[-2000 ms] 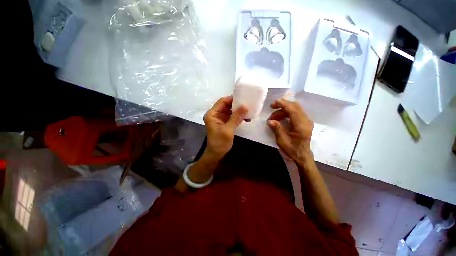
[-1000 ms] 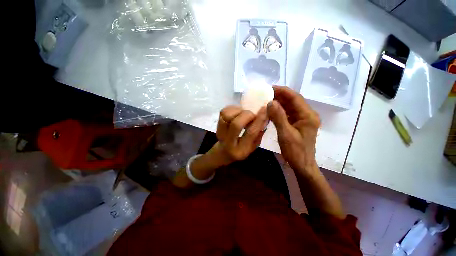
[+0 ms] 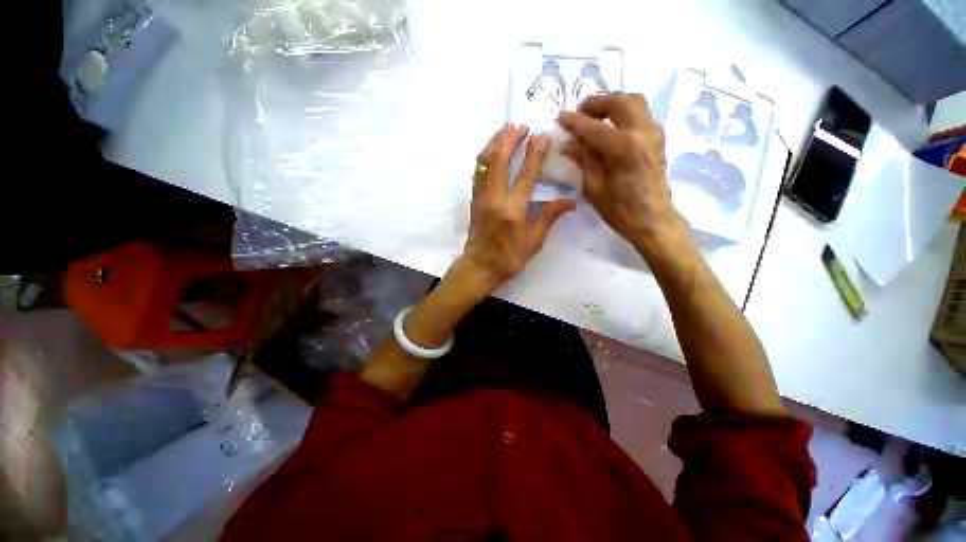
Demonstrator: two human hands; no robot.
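Observation:
A white inner tray lies on the bench in front of me, with an earbud-shaped hollow showing on each side of its upper part. My right hand is over the tray's right and lower part, fingers bent down at a pale charging case, mostly hidden under the fingers. My left hand lies at the tray's lower left, fingers spread, fingertips at the case's left side. Whether either hand grips the case is unclear. A second white tray stands to the right, its wide lower hollow empty.
A large clear plastic bag lies at left, with a tray beyond it. A smartphone, a yellow-green knife and a paper sheet lie at right. Stacked boxes stand at the back right. An orange stool is below left.
The charging case, held up near the bench edge in both hands, has moved forward onto the tray. Both hands have moved forward with it, and the left fingers have spread.

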